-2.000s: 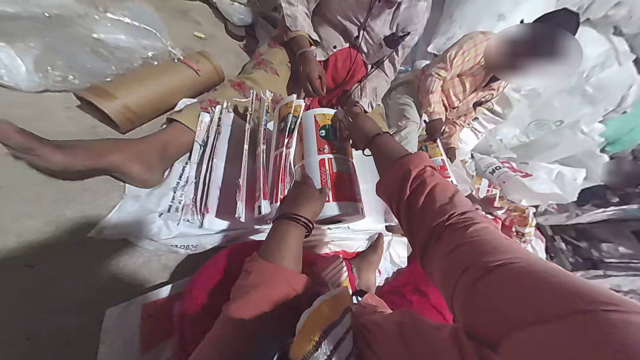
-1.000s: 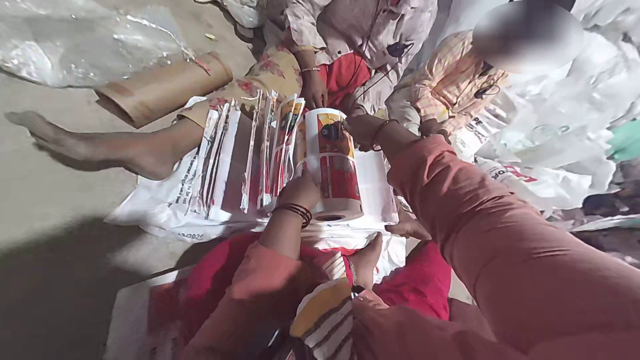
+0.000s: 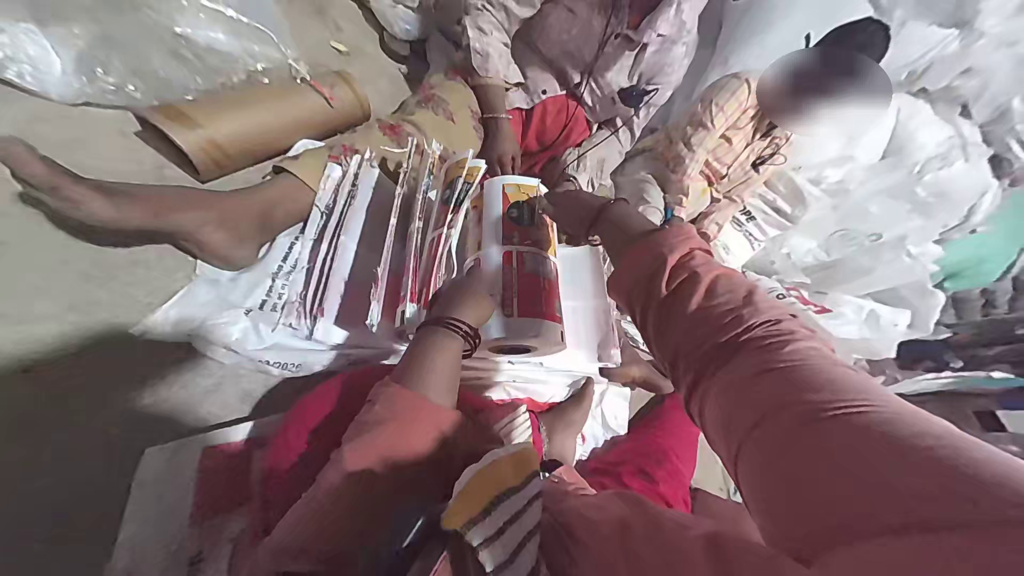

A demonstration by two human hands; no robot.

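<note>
A roll of printed plastic film or labels (image 3: 531,280), red and yellow on white, lies on a layer of white sheets (image 3: 588,300), the hollow end of its core toward me. My left hand (image 3: 466,298), with dark bangles at the wrist, rests at the roll's left side; its fingertips are blurred. Reaching to the roll's far right end is my right hand (image 3: 572,212), its fingers bent over the printed film; whether they grip it cannot be made out. Left of the roll, several folded printed sheets (image 3: 412,248) stand on edge in rows, and more narrow ones (image 3: 328,248) are farther left.
A brown cardboard tube (image 3: 256,124) and clear plastic sheeting (image 3: 136,48) lie at the upper left. Across from me sits a person whose hand (image 3: 500,148) is near the roll's far end. Another person (image 3: 720,144) sits at the right, beside white plastic bags (image 3: 872,240).
Both my hands have stayed at the roll, with only small shifts. The view has moved somewhat.
</note>
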